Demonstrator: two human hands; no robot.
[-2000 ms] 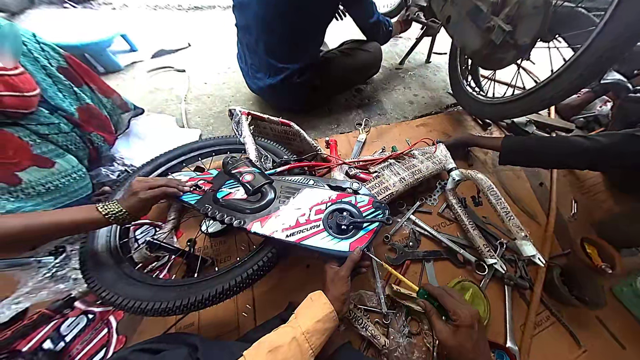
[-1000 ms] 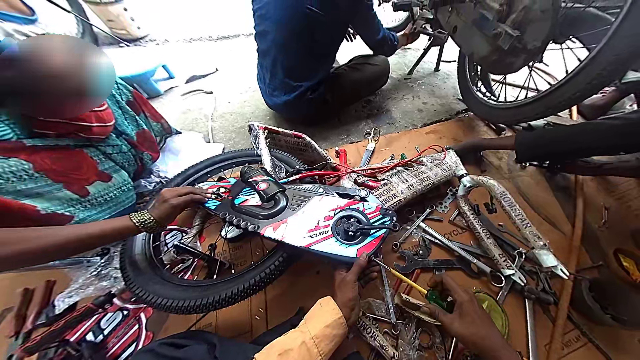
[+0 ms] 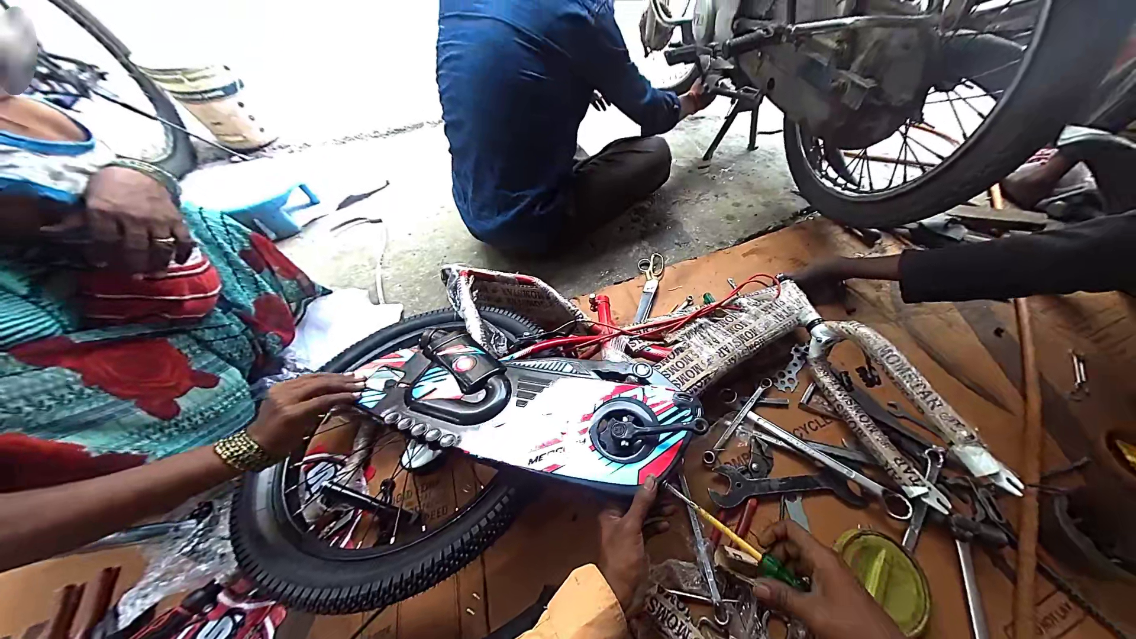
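Observation:
The bicycle's printed plastic chain cover [image 3: 550, 422] lies over a bicycle wheel with a knobby tyre [image 3: 382, 590]. My left hand [image 3: 628, 541], below an orange-yellow cuff, grips the cover's lower right edge, thumb on top. My right hand [image 3: 821, 581] is closed around the green handle of a screwdriver [image 3: 732, 537]. Its yellow and metal shaft points up-left, the tip close to the cover's lower edge; contact cannot be told. A co-worker's hand with a gold bracelet [image 3: 306, 413] holds the cover's left end. Beyond the cover lies the wrapped bicycle frame [image 3: 741, 342] with red cables.
Spanners [image 3: 781, 486], scissors [image 3: 650, 271] and a round yellow-green container [image 3: 883, 577] lie on cardboard at right. A co-worker's dark sleeve [image 3: 994, 266] reaches to the frame. A person in blue [image 3: 524, 124] sits by a motorcycle wheel [image 3: 896, 177]. Someone in patterned cloth [image 3: 133, 355] sits left.
The person at left has leaned back, and a hand with a ring now shows on that side. Both my hands keep their holds on the cover and screwdriver. The view has shifted somewhat.

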